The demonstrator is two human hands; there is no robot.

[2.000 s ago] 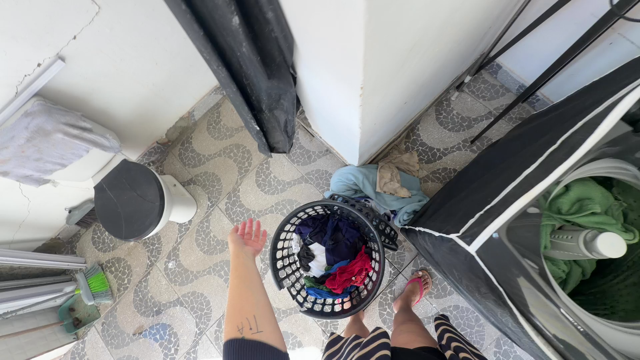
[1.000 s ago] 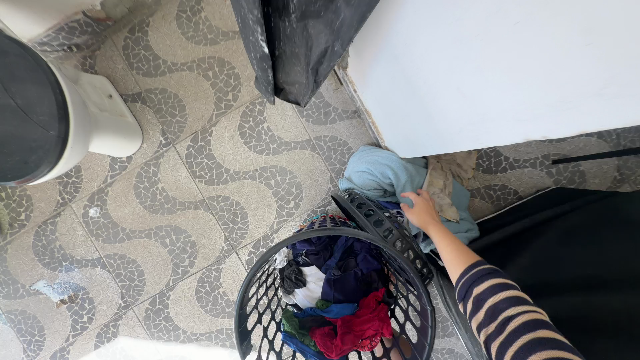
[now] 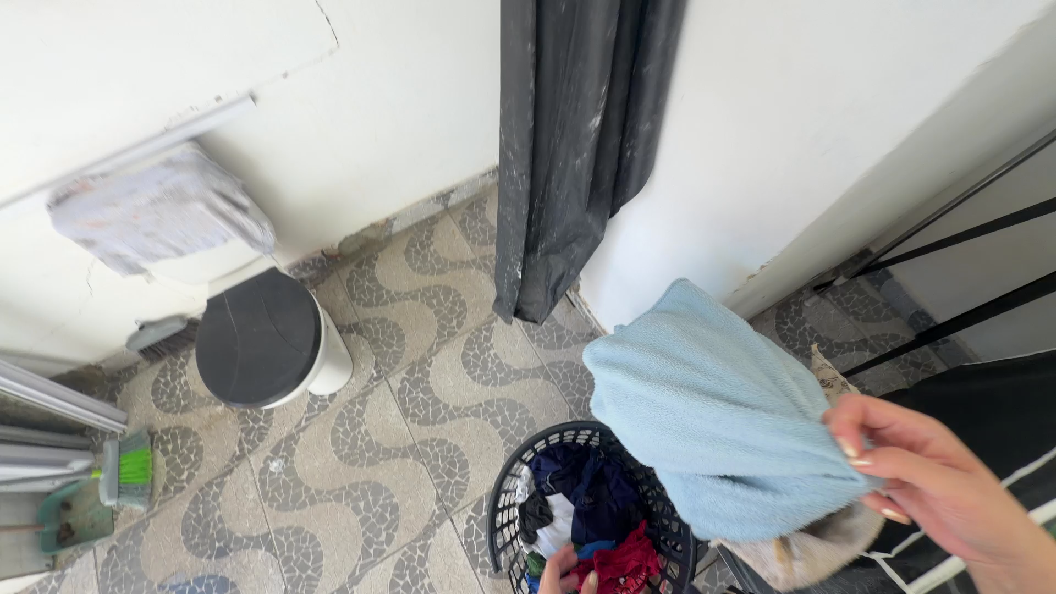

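My right hand [image 3: 899, 462] pinches the edge of a light blue fleecy cloth [image 3: 726, 412], which hangs in the air over the right side of a black plastic laundry basket [image 3: 505, 487]. Beneath the cloth a beige cloth [image 3: 800, 554] shows in part; whether I hold it too, I cannot tell. The basket stands on the tiled floor with navy clothes [image 3: 590, 487], a white cloth [image 3: 551, 528] and a red garment [image 3: 623, 565] inside. My left hand [image 3: 565, 571] is at the bottom edge, over the clothes beside the red garment, mostly cut off by the frame.
At left stand a toilet with a black lid [image 3: 260, 338], a green-bristled broom [image 3: 128, 469] and a green dustpan [image 3: 74, 516]. A black plastic curtain [image 3: 569, 148] hangs beside the white wall corner [image 3: 643, 272]. Black metal bars [image 3: 973, 318] and a black cover [image 3: 973, 388] are at right.
The light blue cloth, on the floor beside the basket in the earlier frames, is now raised in my right hand. My left hand has come in over the basket. The view has shifted.
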